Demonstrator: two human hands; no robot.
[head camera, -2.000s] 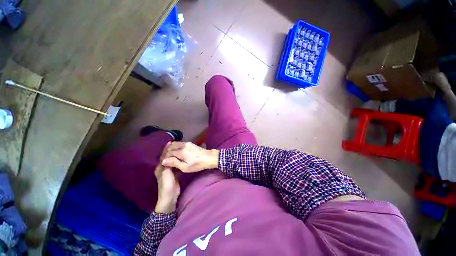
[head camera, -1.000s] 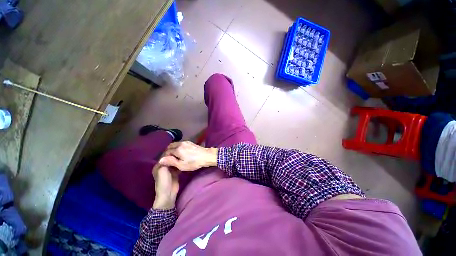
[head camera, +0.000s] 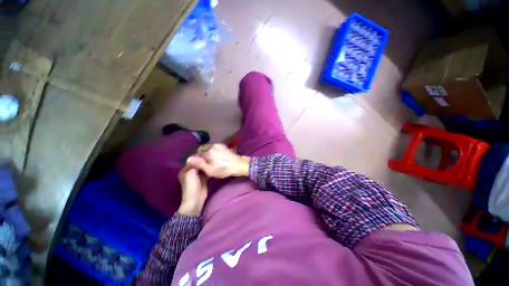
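Observation:
My right hand (head camera: 222, 161) and my left hand (head camera: 192, 190) are pressed together above my lap, fingers folded over each other. Anything between them is hidden. The thin glue stick (head camera: 83, 91) lies blurred across the table at the left, its whitish tip over the brown cardboard glue board (head camera: 28, 84). A round white blob of glue (head camera: 8, 108) is at the left picture edge. Purple-grey parts (head camera: 11, 206) lie on the table at lower left, cut off by the edge.
The brown table edge (head camera: 125, 100) curves along my left. Beyond are a clear plastic bag (head camera: 195, 53) and a blue tray (head camera: 335, 75) of small pieces on the floor. More filled blue trays (head camera: 109, 223) are below left. A red stool (head camera: 438, 156), a carton (head camera: 460, 72) and a partly visible person are right.
The view has shifted, so the table, trays and stool sit differently in the picture, and it is more blurred. My hands remain together above my lap.

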